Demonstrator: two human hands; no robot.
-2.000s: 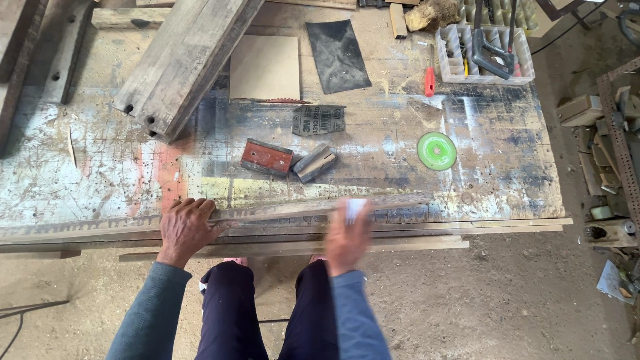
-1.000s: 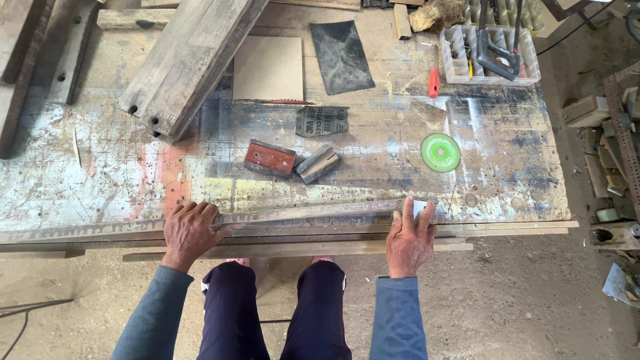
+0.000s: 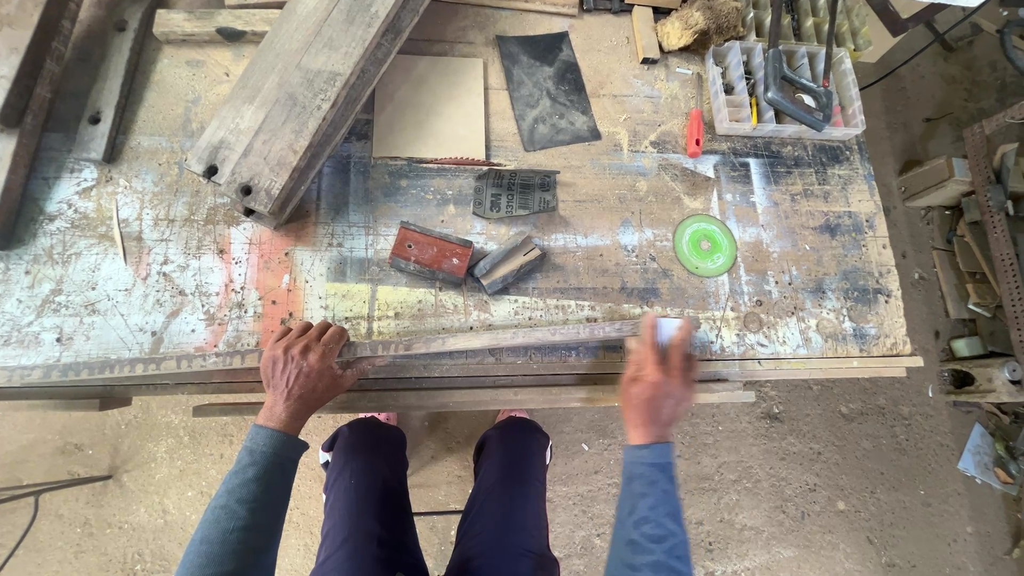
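A long thin wooden strip [image 3: 496, 336] lies along the front edge of the workbench. My left hand [image 3: 308, 368] grips it left of centre, fingers over its far side. Near the strip's right end, my right hand [image 3: 660, 376], blurred, holds a small white piece [image 3: 669, 330], seemingly folded sandpaper, against the wood. Beyond the strip lie a reddish sanding block [image 3: 432, 251] and a second block wrapped in dark sheet [image 3: 509, 264], close together. A piece of 3M sandpaper [image 3: 516, 194] lies behind them, printed backing up. A green abrasive disc [image 3: 705, 245] rests to the right.
Heavy wooden beams [image 3: 296, 104] lie at the back left. Further back are a tan square sheet [image 3: 430, 108], a black abrasive sheet [image 3: 549, 92], a red-handled screwdriver [image 3: 695, 132] and a hacksaw [image 3: 796, 88] on a compartment box [image 3: 728, 120]. More strips [image 3: 808, 368] run along the front edge.
My right hand moved right along the strip between the two earlier frames and is now slightly back to the left, still with the white piece. My left hand stays at about the same place on the strip.
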